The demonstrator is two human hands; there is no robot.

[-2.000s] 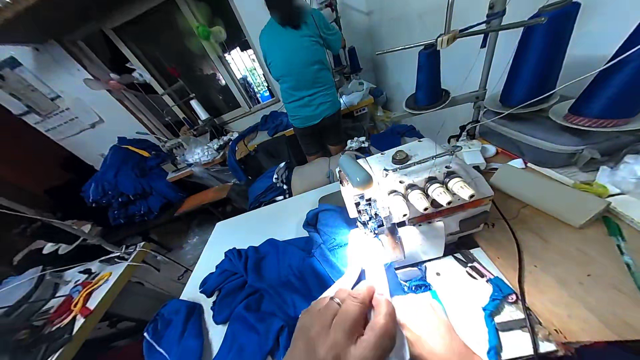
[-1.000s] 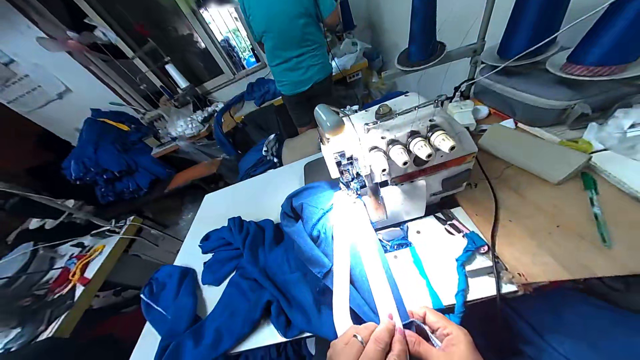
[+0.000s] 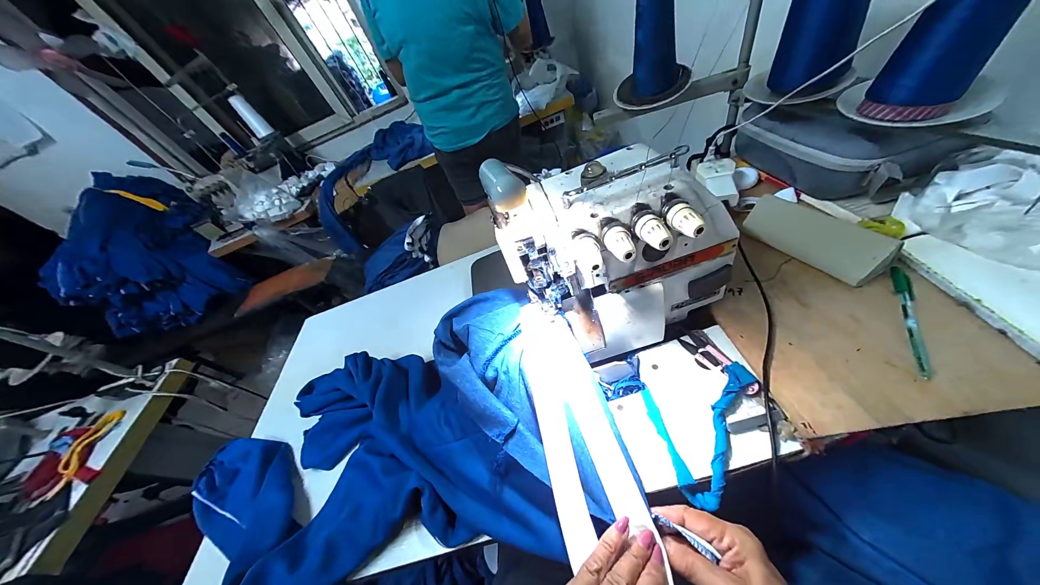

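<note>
An overlock sewing machine with several tension dials stands on the white table, its lamp lighting the needle area. A blue knit garment spreads over the table with its edge at the presser foot. White elastic or tape runs in two strands from the foot toward me. My left hand pinches the strands near the table's front edge. Close beside it, my right hand holds a folded edge of the fabric, its fingertips partly hidden.
Pink-handled scissors and a blue fabric strip lie right of the machine. A green pen rests on the wooden board. Blue thread cones stand behind. A person in a teal shirt stands beyond; piled blue garments are at left.
Both hands have moved toward me, away from the needle area, where they were two seconds ago. The white strands now show at length between machine and hands. The view has shifted.
</note>
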